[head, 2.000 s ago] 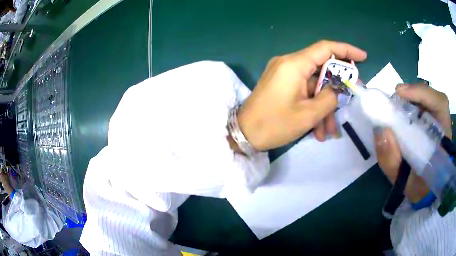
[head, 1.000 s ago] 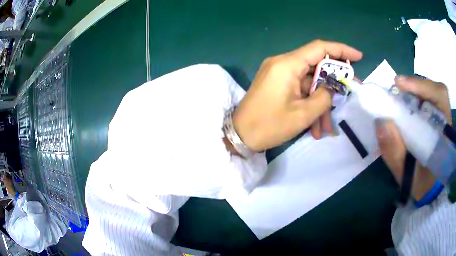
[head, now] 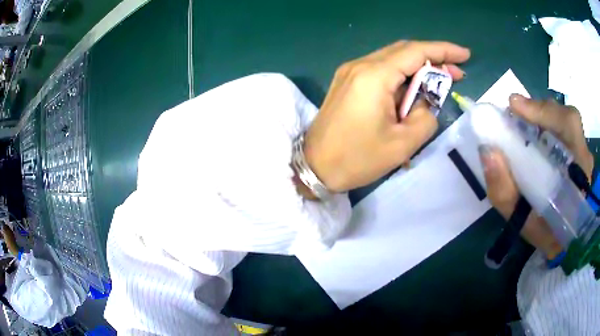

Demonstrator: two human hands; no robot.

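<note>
My left hand (head: 372, 121) holds a small watch housing (head: 431, 86) with a pale pink rim and silvery-dark insides, tilted on its side between the fingers. My right hand (head: 520, 170) is shut around a fat glue syringe (head: 516, 151) with milky white contents. Its yellow-green needle tip (head: 459, 100) points at the housing, a small gap apart from it. A slim dark tool (head: 508, 237) sticks out below my right hand. A white paper strip (head: 388, 243) lies under the hands, with a black bar (head: 466, 174) on it.
The green bench (head: 276, 33) surrounds the strip. Torn white paper (head: 575, 72) lies at the right edge. Clear blister trays (head: 66, 144) stand at the left. Another person in a white smock (head: 43, 285) is at the lower left. A pale rail (head: 99, 33) runs across the upper left.
My left hand has tilted the housing on its side and moved slightly up. The needle tip was inside the housing and is now apart from it. The dark tool has swung left.
</note>
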